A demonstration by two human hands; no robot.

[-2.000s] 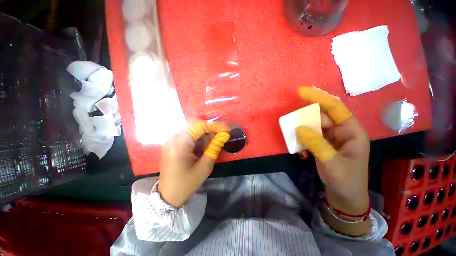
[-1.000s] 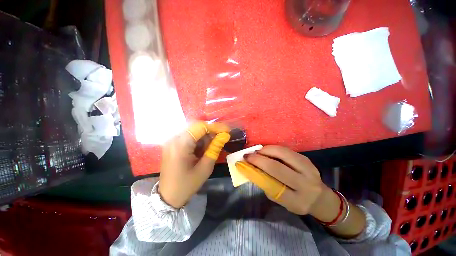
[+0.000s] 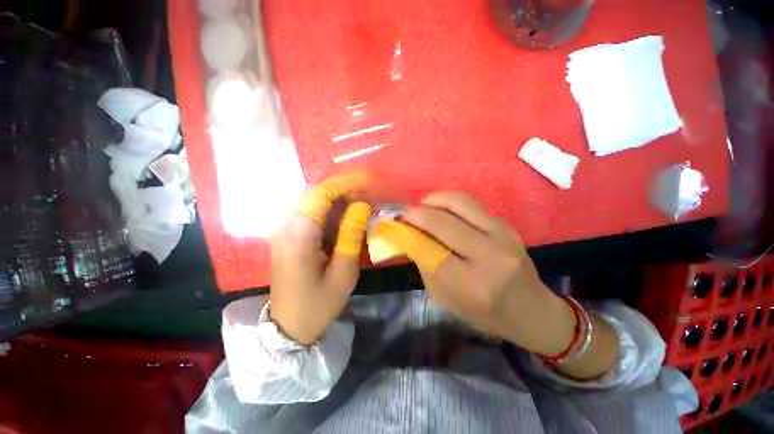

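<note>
My right hand (image 3: 475,254), with a yellow finger cot, holds a small cream-white pad (image 3: 384,243) against the small dark disc (image 3: 388,214), near the front edge of the red mat. The pad and my right fingers cover most of the disc. My left hand (image 3: 318,254), with yellow cots on thumb and forefinger, is at the disc's left side. Its thumb tip is beside the disc. The forefinger is blurred, and whether it touches the disc cannot be told.
Red mat (image 3: 458,102) bears a glossy film strip (image 3: 255,182) at left, clear film glare (image 3: 361,142), a folded wipe (image 3: 549,162), a wipe stack (image 3: 624,95), a glass bottle (image 3: 543,19) and a whitish disc (image 3: 679,191). Crumpled wipes (image 3: 153,182) lie left; red parts tray (image 3: 721,339) lower right.
My right hand has set down the folded wipe and moved left with the pad, which now lies over the disc. My left forefinger has lifted away from the thumb. The view has shifted slightly.
</note>
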